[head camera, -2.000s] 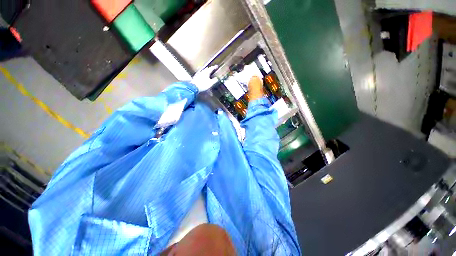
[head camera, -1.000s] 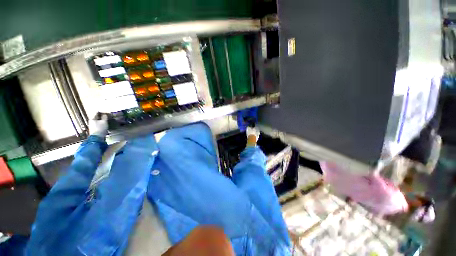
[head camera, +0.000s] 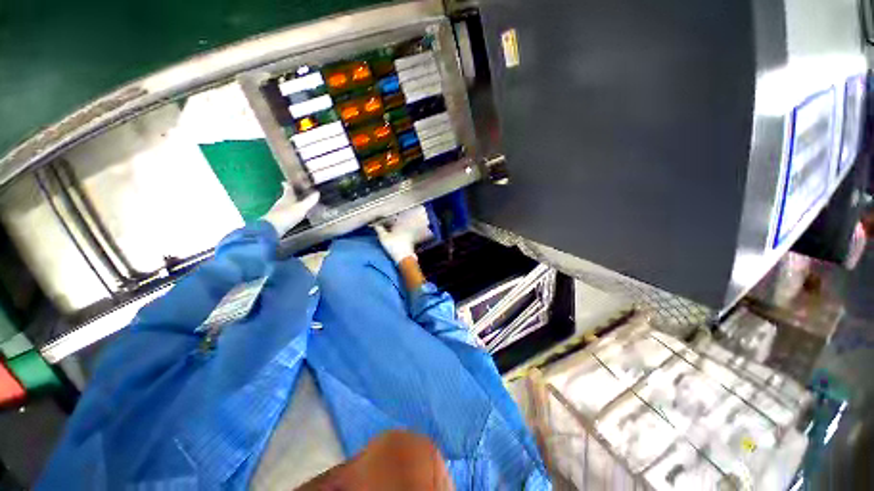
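A populated circuit board (head camera: 369, 129) with orange coils and white blocks lies in a silver board frame (head camera: 268, 125) across the conveyor, close to the dark machine cabinet. My left hand (head camera: 290, 208), in a white glove, is at the frame's lower left corner by the near rail; whether its fingers grip the frame I cannot tell. My right hand (head camera: 398, 242), in a light glove, is below the near conveyor rail (head camera: 383, 203), beside a small white block-like thing; its grip on that is unclear.
The dark grey machine cabinet (head camera: 613, 115) stands to the right. A black bin with silver carrier frames (head camera: 513, 307) is on the floor below. A strapped stack of white packages (head camera: 671, 403) is at lower right. Green surface (head camera: 240, 177) shows left of the frame.
The board and frame have moved right along the rails to the cabinet, and my left hand has moved right with them. My right hand has moved left from beside the blue part to below the rail.
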